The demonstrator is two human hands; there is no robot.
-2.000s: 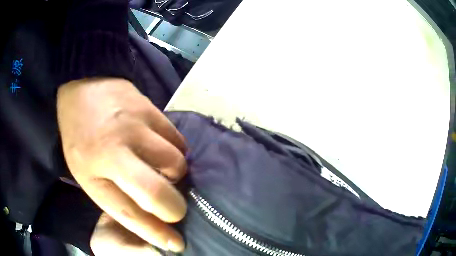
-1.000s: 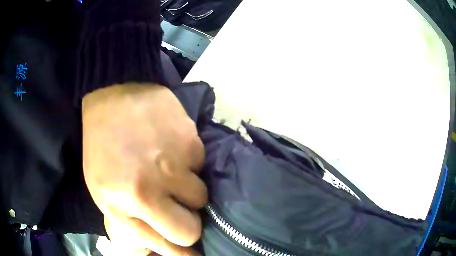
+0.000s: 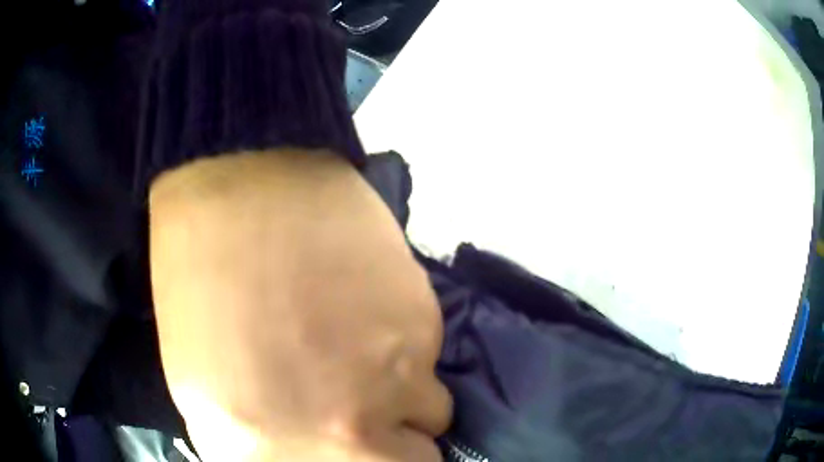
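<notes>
The dark navy fabric bag [image 3: 587,388] lies loose and folded on the near part of the table. Its rim runs along the white surface, with creases beside my hand. A short stretch of metal zipper [image 3: 465,453] shows at the bottom edge. My left hand [image 3: 298,316], bare, large and blurred, covers the bag's near end; its curled fingers grip the fabric, with the fingertips hidden or cut off by the bottom edge. A dark fold [image 3: 390,185] stands up beyond the wrist. My right hand is not in view.
The white tabletop [image 3: 596,144] has a curved far edge and blue trim [image 3: 795,347] at the right. A grey metal part [image 3: 363,77] and dark fabric with pale lines [image 3: 361,20] are at the top. My dark jacket fills the left side.
My left hand has moved right and down, larger in view. My right hand has gone out of view. Less zipper shows, the white label is hidden, and the fabric is more bunched.
</notes>
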